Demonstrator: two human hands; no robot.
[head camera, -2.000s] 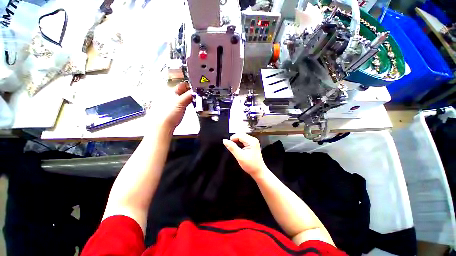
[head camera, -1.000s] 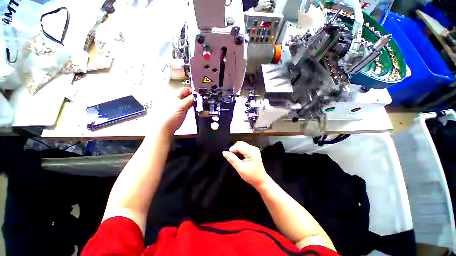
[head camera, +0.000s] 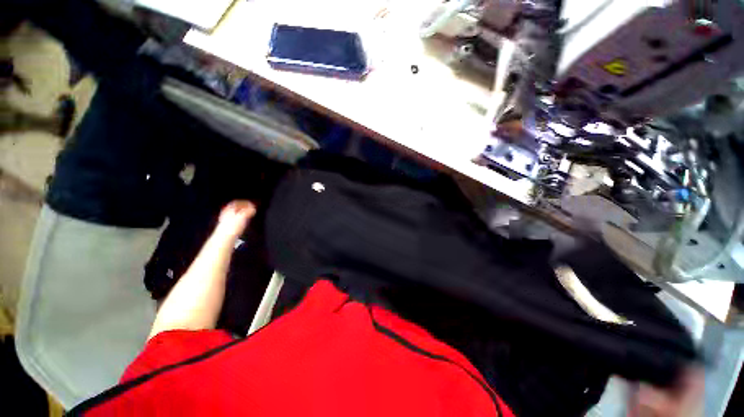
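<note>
A black garment (head camera: 408, 236) stretches across my lap from left of centre to the lower right, with a small pale dot near its left end. My right hand (head camera: 669, 397) is blurred and partly cut off at the lower right; it grips the garment's end. My left hand (head camera: 236, 213) is at the left, against dark cloth; its fingers are partly hidden, so its hold is unclear. The button-sewing machine head (head camera: 644, 61) is at the upper right, with its presser foot and work plate (head camera: 510, 159) below it, apart from the garment.
A smartphone (head camera: 317, 51) lies on the pale table (head camera: 408, 106). The wooden table edge runs diagonally above my lap. A pale bin (head camera: 90, 293) with black cloth over its rim stands at the left. Another pale bin edge shows at the lower right.
The view has swung left and tilted. The garment has come away from the machine and lies across my lap. Both hands have left the machine, left hand leftward, right hand to the lower right.
</note>
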